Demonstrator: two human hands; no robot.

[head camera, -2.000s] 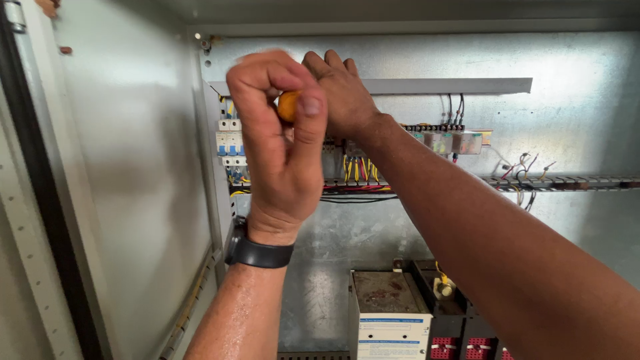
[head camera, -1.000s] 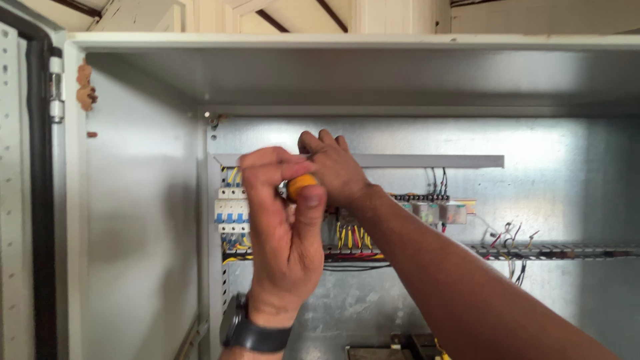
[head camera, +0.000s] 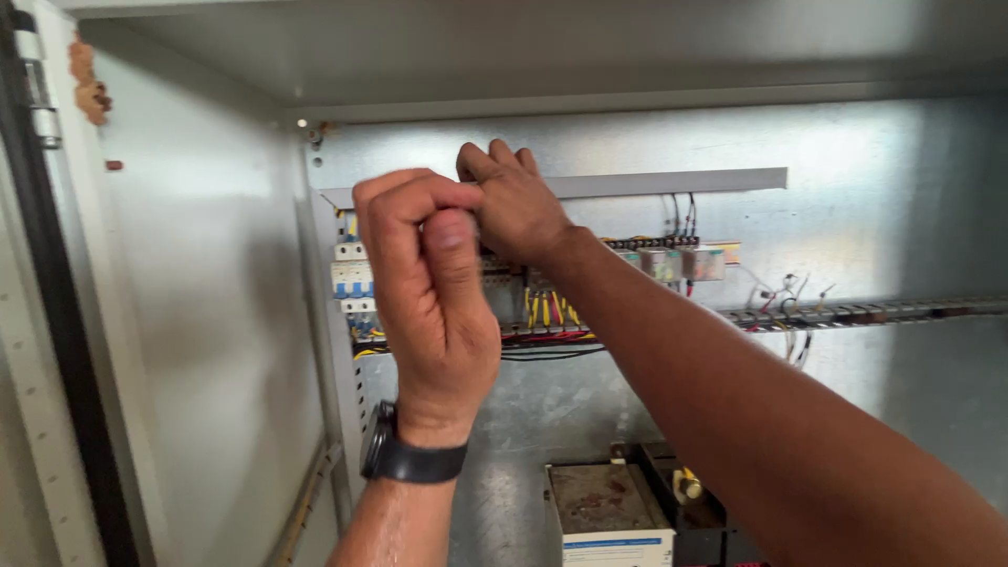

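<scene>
My left hand (head camera: 429,291), with a black watch (head camera: 413,457) on the wrist, is raised with its fingers curled and thumb bent. The orange-handled tool seen in it earlier is hidden by the fingers. Just right of it, my right hand (head camera: 516,205) reaches over the grey plastic strip (head camera: 669,183); its thumb and whatever its fingertips touch are hidden. Below and left of the hands are circuit breakers (head camera: 352,279) with blue levers. Yellow and red wires (head camera: 551,309) hang beneath the hands, and clear-cased relays (head camera: 660,264) sit to the right.
The metal cabinet's left side wall (head camera: 205,276) and top panel (head camera: 512,55) enclose the work. A slotted wiring duct (head camera: 882,313) crosses the back panel, with loose wire ends (head camera: 787,295) above it. A dusty boxed unit (head camera: 606,496) stands below, beside a black device (head camera: 693,516).
The orange handle visible in my left hand earlier is now out of sight behind the curled fingers. My right hand stays at the grey strip. The view tilted up, then down again.
</scene>
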